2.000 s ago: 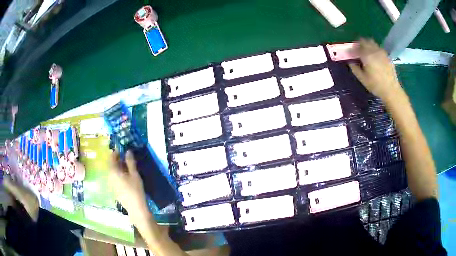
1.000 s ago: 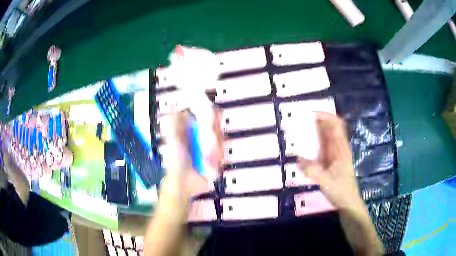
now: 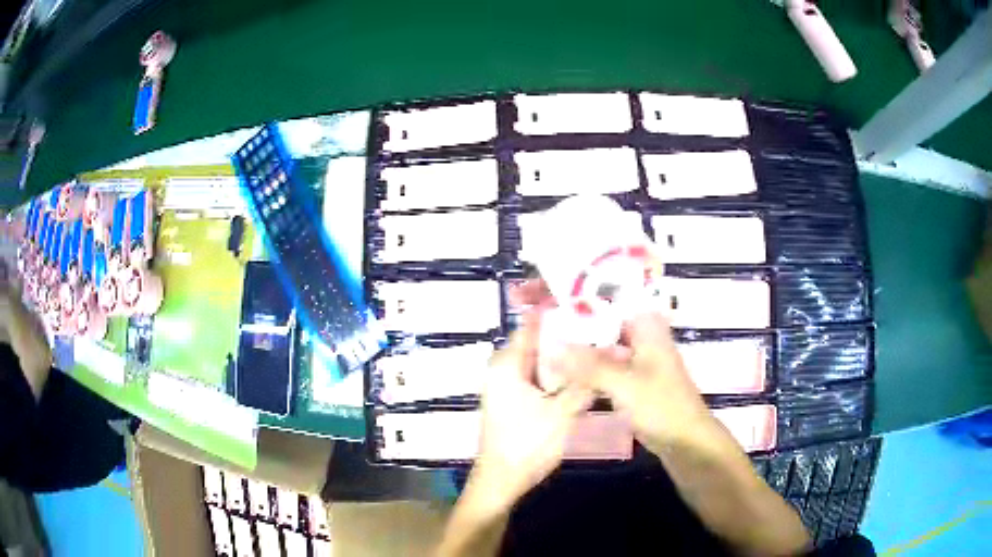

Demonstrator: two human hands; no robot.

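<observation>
My left hand [image 3: 528, 408] and my right hand [image 3: 653, 386] are together over the blister tray, both on a pink handheld fan unit [image 3: 611, 288]. The fan's round head with its red ring points up and away from me; its handle is mostly hidden by my fingers and blurred. Under the hands, pale-pink handle covers [image 3: 441, 242] lie in rows in the black blister tray [image 3: 816, 283]. The tray's right column of pockets holds no covers. My hands hide some covers in the middle.
A blue slotted rack [image 3: 305, 245] lies slanted left of the tray, beside a black phone-like rectangle [image 3: 267, 337]. Open fans [image 3: 98, 245] are grouped on the yellow-green mat. A metal post [image 3: 925, 98] stands at right. Another person's arm [image 3: 24, 348] is at far left.
The blue rack has been let go and lies left of the tray. Both hands have come together on the fan, which has moved right. The far-row cover touched earlier is gone from its pocket.
</observation>
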